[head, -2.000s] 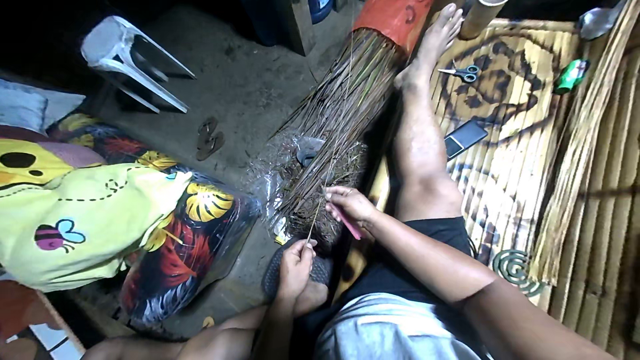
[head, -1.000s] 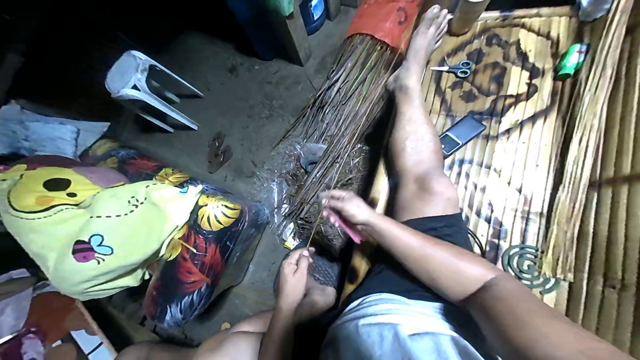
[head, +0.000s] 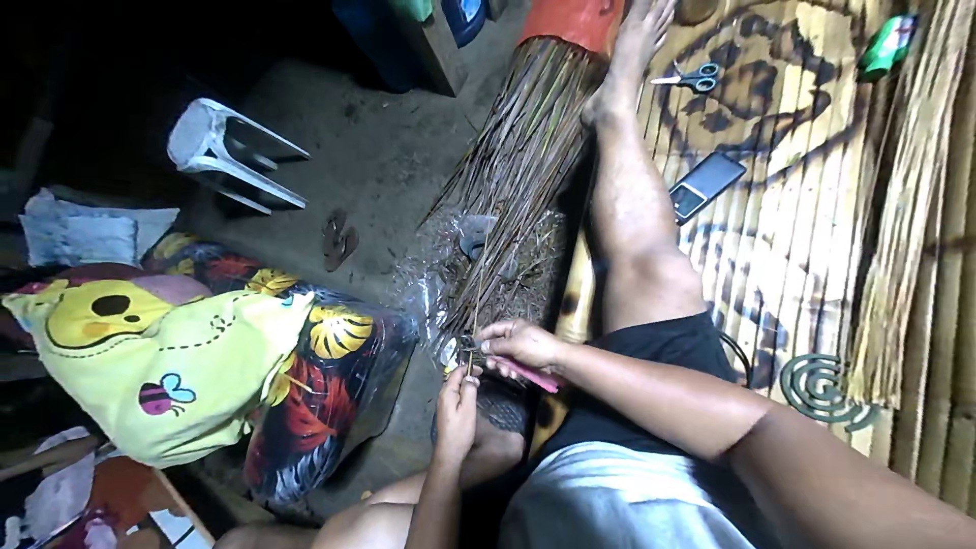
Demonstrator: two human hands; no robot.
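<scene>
Between my hands runs a thin brown strip (head: pixel 477 305), like a stalk or leaf midrib. My left hand (head: pixel 460 393) pinches its lower end. My right hand (head: pixel 522 349) is just above and to the right, closed around a pink-handled tool (head: pixel 536 377); its blade cannot be made out clearly, and the fingertips are at the strip. Beyond the hands lies a bundle of long dry stalks (head: pixel 526 130), coming out of an orange-red wrap (head: pixel 572 23) and reaching down over clear plastic (head: pixel 427 293) and a heap of shavings (head: pixel 537 282).
On the bamboo platform (head: pixel 816 191) at right lie scissors (head: pixel 695 78), a phone (head: pixel 709 187), a green packet (head: pixel 888 47), a green coil (head: pixel 823 389) and pale strips (head: pixel 907 206). A white plastic stool (head: pixel 202 141), sandals (head: pixel 337 240) and a cushion with a yellow cloth (head: pixel 191 366) are at left.
My right hand has come closer to my left hand than one second ago, when it was farther up the strip. Both hands keep their hold.
</scene>
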